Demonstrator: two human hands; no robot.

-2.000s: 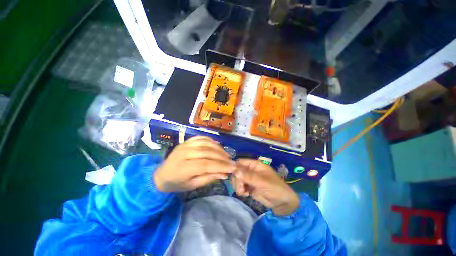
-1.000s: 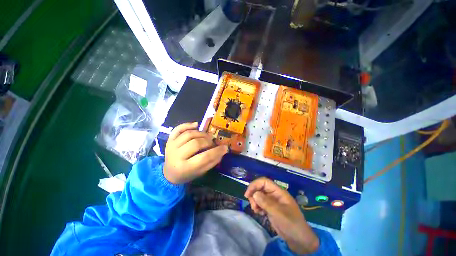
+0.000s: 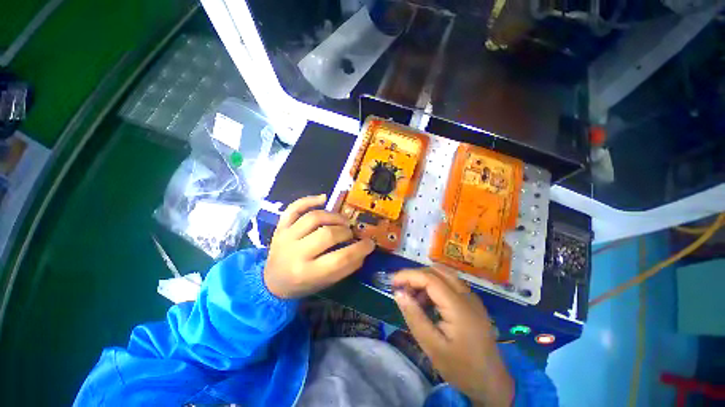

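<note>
The left orange fixture [image 3: 387, 171] with a black centre and the right orange fixture [image 3: 479, 213] lie side by side on the silver perforated plate [image 3: 427, 208]. My left hand [image 3: 315, 248] is bare, with its fingertips at the near end of the left fixture, over its edge; whether it holds a small part is hidden. My right hand [image 3: 449, 318] is in front of the panel near the plate's front edge, thumb and fingertips close together. Any part between them is too small to tell.
A parts tray [image 3: 569, 253] of glittering bits sits at the machine's right. A green-lit button [image 3: 519, 330] and a red-lit button [image 3: 544, 339] are on the front panel. Poly bags [image 3: 208, 199], a blister tray [image 3: 189, 89] and a crumpled sheet [image 3: 180, 287] lie left. The machine head hangs above.
My hands were together in front of the panel, then parted. My left hand moved to the left fixture's near end and stayed there. My right hand has since moved up towards the plate. The view has shifted.
</note>
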